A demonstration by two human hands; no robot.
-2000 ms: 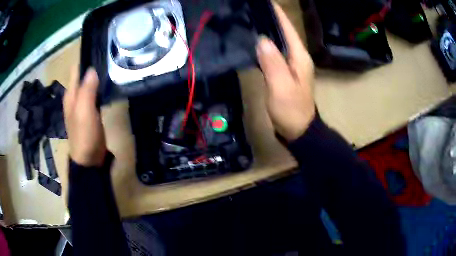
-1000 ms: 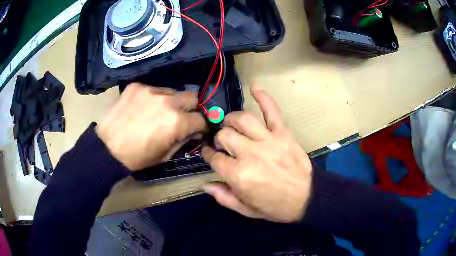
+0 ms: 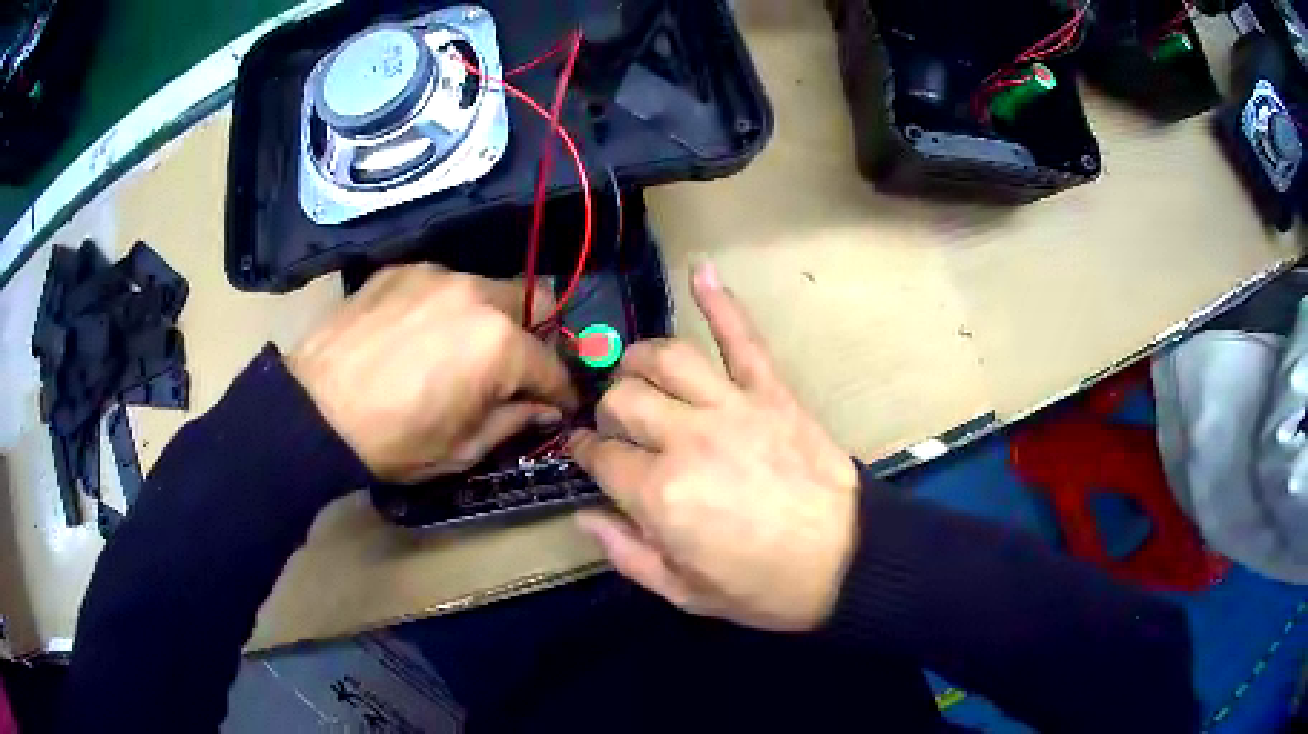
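Observation:
The black rear housing (image 3: 474,502) lies open near the bench edge, largely covered by my hands. My left hand (image 3: 430,376) reaches into it with fingers bent down beside the red speaker wires (image 3: 585,201). My right hand (image 3: 724,473) has its fingertips inside, just below the green-ringed battery (image 3: 598,346), index finger raised. What the fingertips touch is hidden. Part of the circuit board (image 3: 538,463) shows at the near side. The front housing (image 3: 674,144) lies behind, with the silver speaker driver (image 3: 402,112) facing up.
A pile of dark foam pads (image 3: 108,344) lies on the left of the bench. Another open rear housing (image 3: 975,151) stands at the upper right, with more units beyond. A green conveyor belt (image 3: 122,72) is at upper left. A red stool (image 3: 1105,488) and grey fabric are at right.
The front housing was lifted two seconds ago and now rests on the bench behind the rear housing. Both hands have moved into the rear housing and stayed there over the last second.

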